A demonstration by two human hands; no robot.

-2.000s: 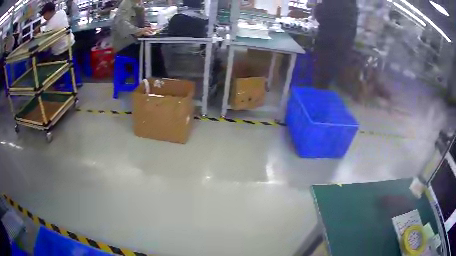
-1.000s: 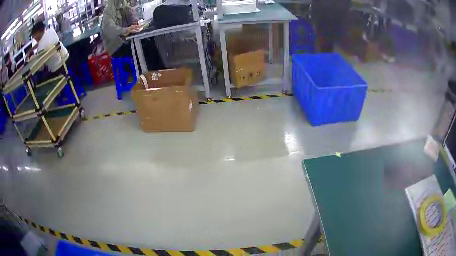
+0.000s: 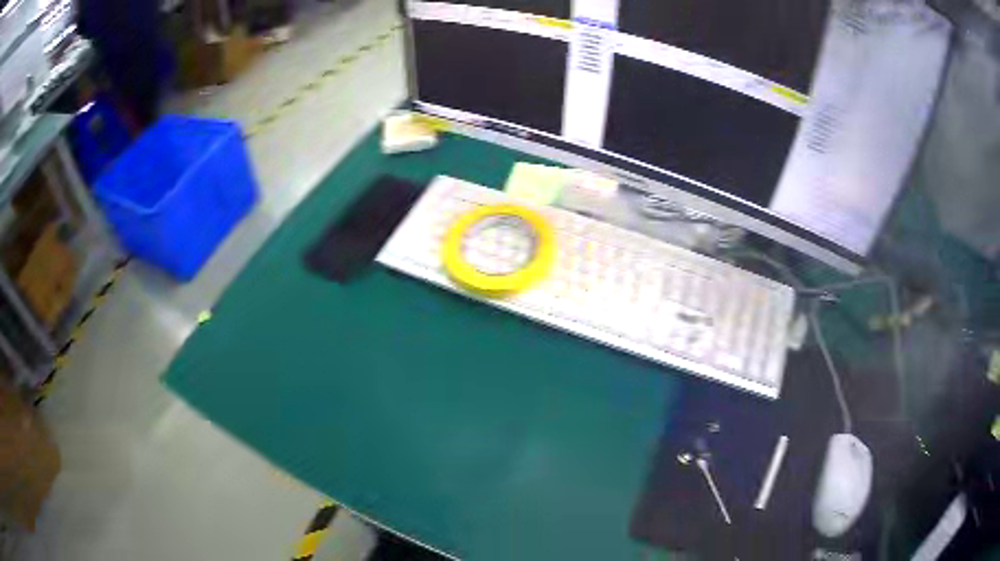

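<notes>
Neither of my hands is in view. A long white keyboard (image 3: 636, 294) lies slanted on the green bench mat (image 3: 439, 422) below the monitor (image 3: 702, 99), which shows several black panes. A yellow tape roll (image 3: 453, 254) lies on the keyboard's left part. A flat black object (image 3: 364, 227), perhaps a phone, lies left of the keyboard. A white corded mouse (image 3: 842, 484) lies on the black mouse pad (image 3: 702, 515), with a thin pale stick (image 3: 714, 489), a thicker white stick (image 3: 772, 472) and small specks left of it.
A blue tote (image 3: 181, 197) stands on the floor at the left, near yellow-black tape (image 3: 82, 329). A brown carton (image 3: 24, 460) is cut off by the left edge. A person's dark clothing (image 3: 123, 55) shows behind the tote. A small pale block (image 3: 408, 133) lies at the mat's back corner.
The view has swung right and down from the aisle to the bench. The monitor, the whole keyboard and the mouse now show; the shelf cart has left the picture.
</notes>
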